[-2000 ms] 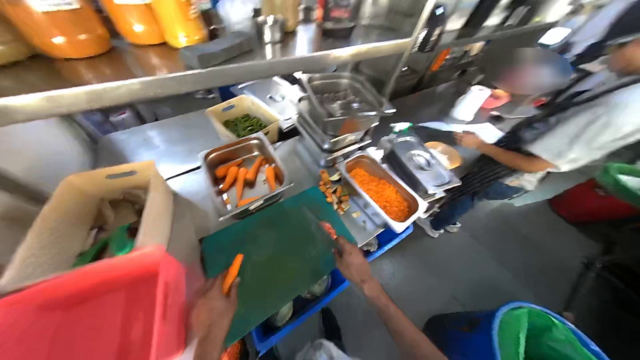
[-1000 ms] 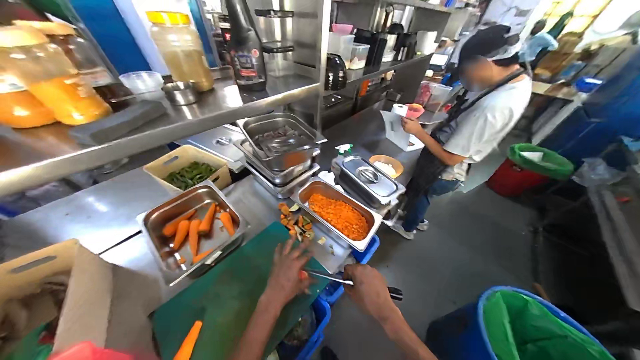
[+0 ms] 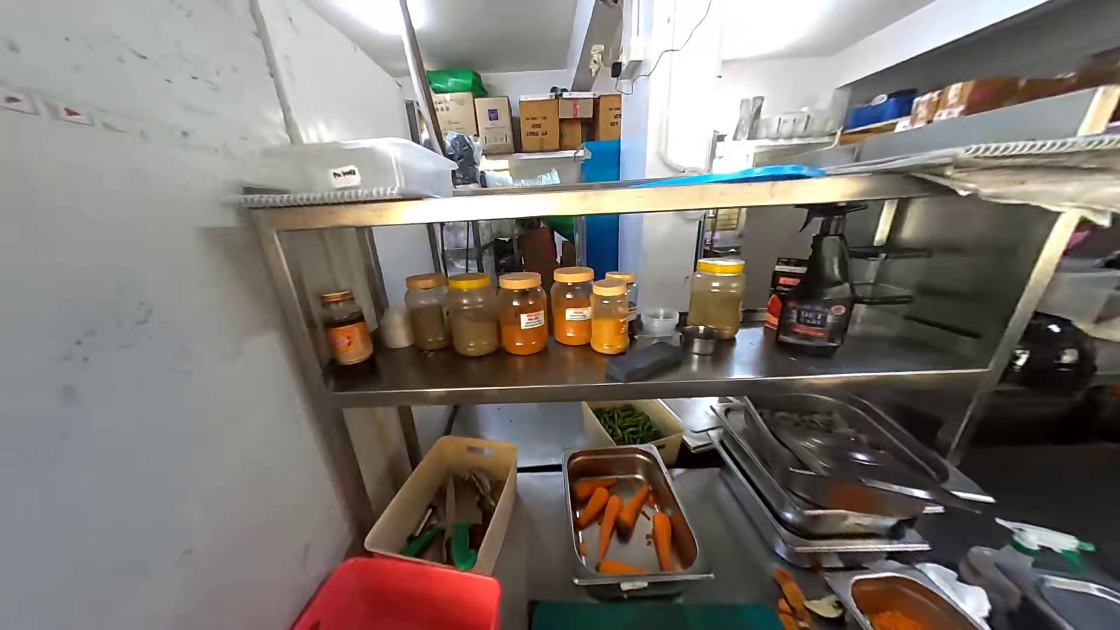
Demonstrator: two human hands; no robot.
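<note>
Neither my left hand nor my right hand shows in the head view now. Whole carrots (image 3: pixel 610 520) lie in a steel pan (image 3: pixel 693 560) at the lower middle. Below it, the far edge of a green cutting board (image 3: pixel 656 616) shows at the bottom of the frame. Carrot peelings (image 3: pixel 792 595) lie just right of the board. A second steel pan (image 3: pixel 954 612) with chopped carrot (image 3: pixel 894 619) is cut off at the lower right.
A steel shelf (image 3: pixel 542 395) with spice jars (image 3: pixel 523 313) and a spray bottle (image 3: pixel 818 289) spans the view. Beneath are a cream bin of tools (image 3: pixel 503 455), a red tub (image 3: pixel 398 599), a tub of green chillies (image 3: pixel 628 423) and stacked steel pans (image 3: pixel 831 516). A white wall (image 3: pixel 131 306) stands left.
The view has swung up and left, so both hands, the knife and the other person are out of frame. One second ago my right hand held the knife and my left was over the board.
</note>
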